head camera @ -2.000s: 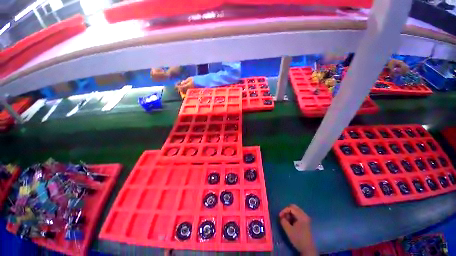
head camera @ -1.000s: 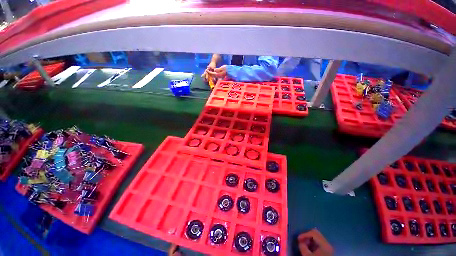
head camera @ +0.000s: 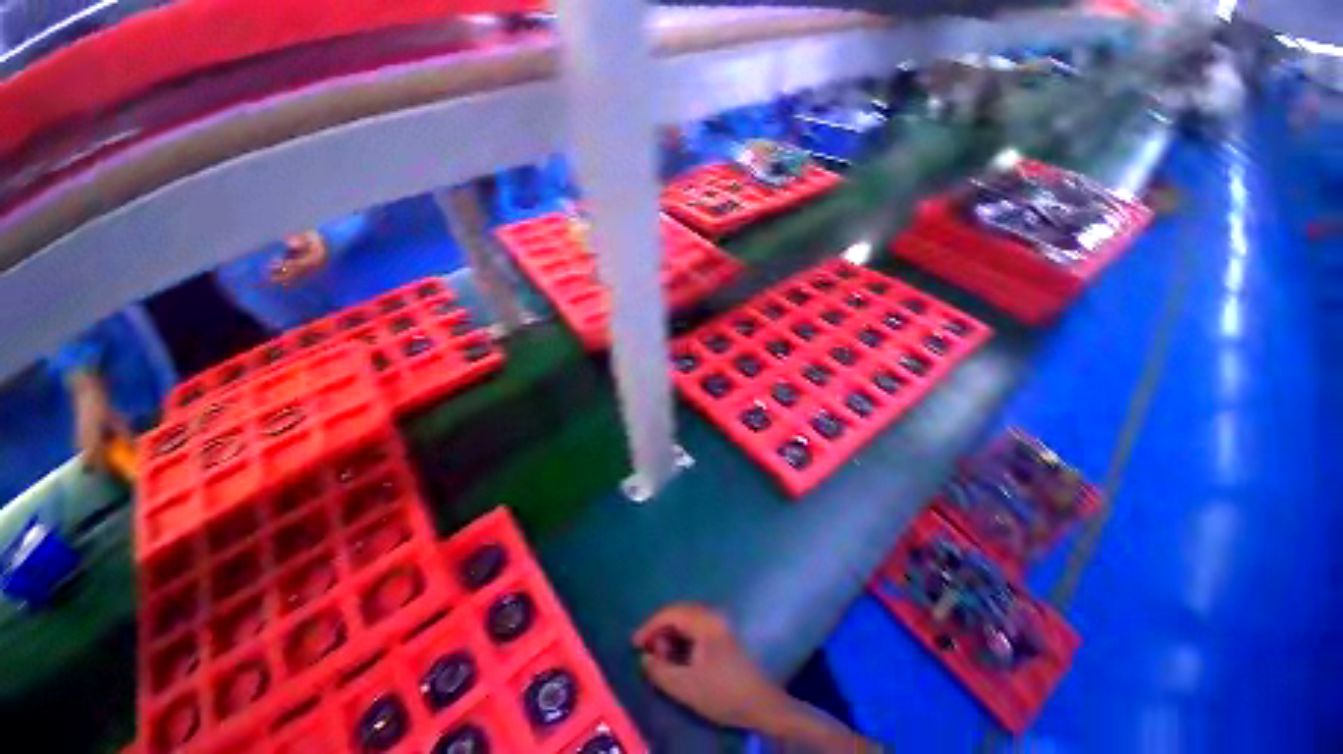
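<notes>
My right hand [head camera: 704, 666] is at the bottom centre over the green bench, its fingers curled around a dark gap; I cannot tell if it holds anything. My left hand is not in view. The near red compartment tray [head camera: 508, 659], just left of my right hand, is cut off by the lower edge. Round black coil units [head camera: 551, 695] sit in its visible pockets. More red trays [head camera: 265, 552] overlap its far side.
A pale post [head camera: 626, 251] stands on the bench, with a filled red tray [head camera: 825, 368] to its right. Mixed-part trays [head camera: 980, 619] are low at right by the blue floor. Stacked red trays [head camera: 965, 258] lie farther off. Another person's hand [head camera: 96, 420] is at left, near a blue bin [head camera: 37, 560].
The view has swung right. The left heap of mixed parts has left the picture, and floor-level trays now show at right. My right hand stays curled beside the near tray.
</notes>
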